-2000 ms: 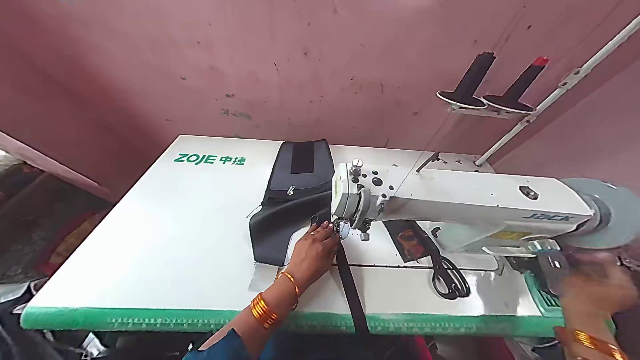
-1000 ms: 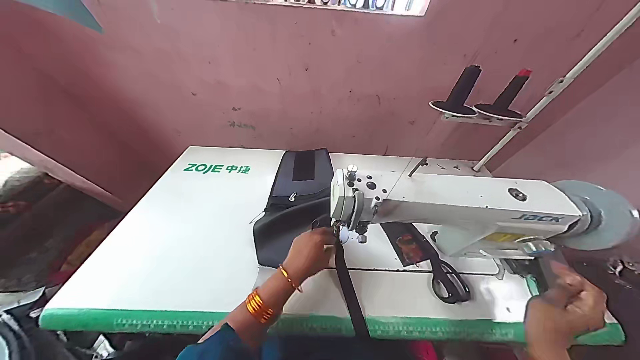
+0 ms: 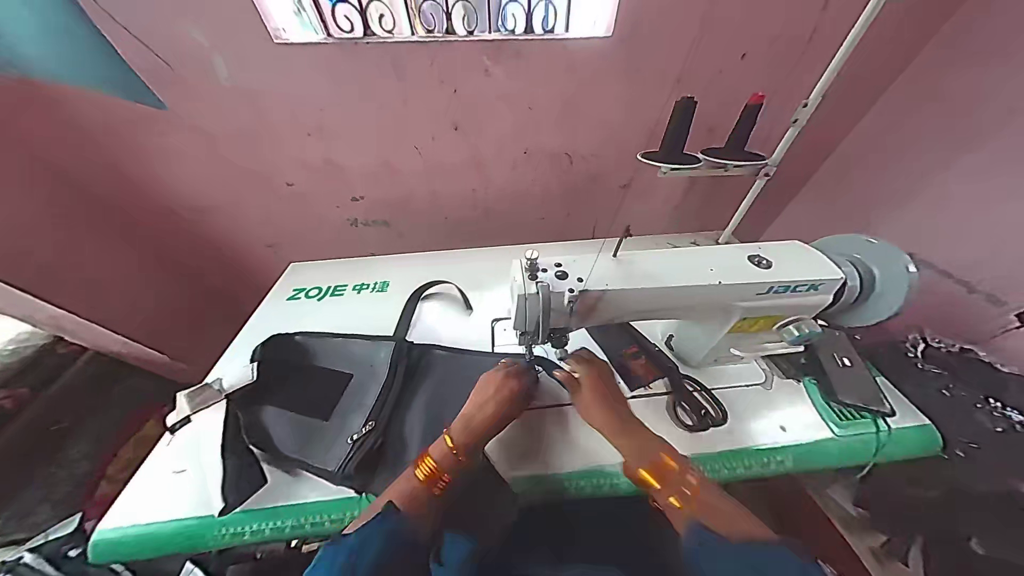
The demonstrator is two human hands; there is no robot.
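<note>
Black fabric piece with a zipper and a dark patch (image 3: 320, 400) lies across the table, left of the needle of a white Jack sewing machine (image 3: 680, 280). My left hand (image 3: 506, 392) presses and pinches its right edge just left of the presser foot (image 3: 530, 348). A black strap (image 3: 546, 365) arches between my two hands at the needle area. On the right of the foot, my right hand (image 3: 588, 384) pinches that strap. Another length of black webbing (image 3: 410, 308) curls up behind the fabric. My fingertips are partly hidden.
A coil of black cord (image 3: 696, 402) and a dark printed piece (image 3: 632, 356) lie beneath the machine arm. A smartphone (image 3: 848, 372) rests at the right. Two black thread cones (image 3: 678, 128) stand on a rack behind. The white tabletop (image 3: 448, 268) has a green front edge.
My right hand has come from the machine's right end to the needle area and holds the strap. The black fabric has shifted left and is spread wider. The view has moved, showing more wall.
</note>
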